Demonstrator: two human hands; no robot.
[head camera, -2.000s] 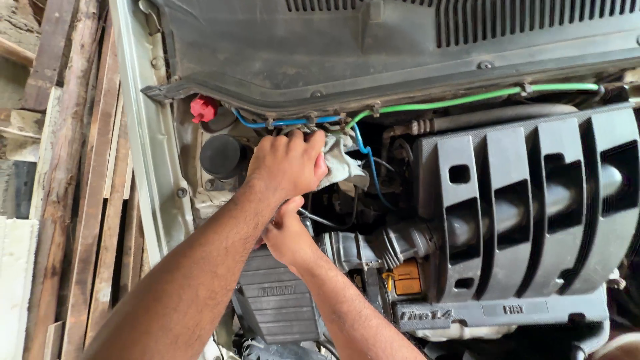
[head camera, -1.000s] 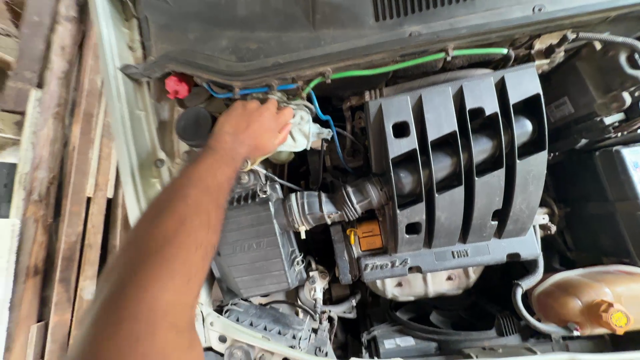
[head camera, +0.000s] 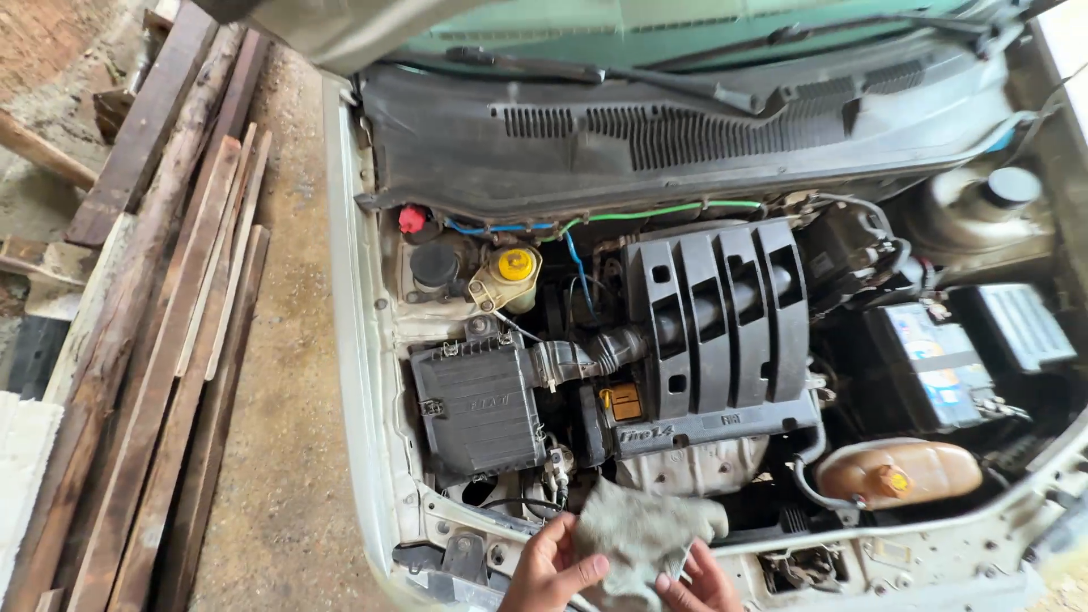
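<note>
A dirty grey-green cloth rag (head camera: 639, 534) is stretched between my hands over the front edge of the engine bay. My left hand (head camera: 557, 568) grips its left side with thumb and fingers; my right hand (head camera: 699, 582) pinches its lower right side. Beyond the rag lies the black Fiat engine cover (head camera: 718, 319), with the black air filter housing (head camera: 478, 406) to its left. Farther back at the left is a fluid reservoir with a yellow cap (head camera: 515, 264), beside a round black cap (head camera: 433, 265) and a red cap (head camera: 412, 219).
A coolant tank (head camera: 901, 473) and a car battery (head camera: 931, 365) are at the right of the bay. Blue and green hoses (head camera: 671, 208) run below the black cowl (head camera: 586, 153). Wooden planks (head camera: 170, 374) lie on the ground left of the fender (head camera: 348, 340).
Both hands now hold the rag at the front edge; earlier one hand had it over the reservoir area at the back left. The yellow cap is now uncovered. The view has widened.
</note>
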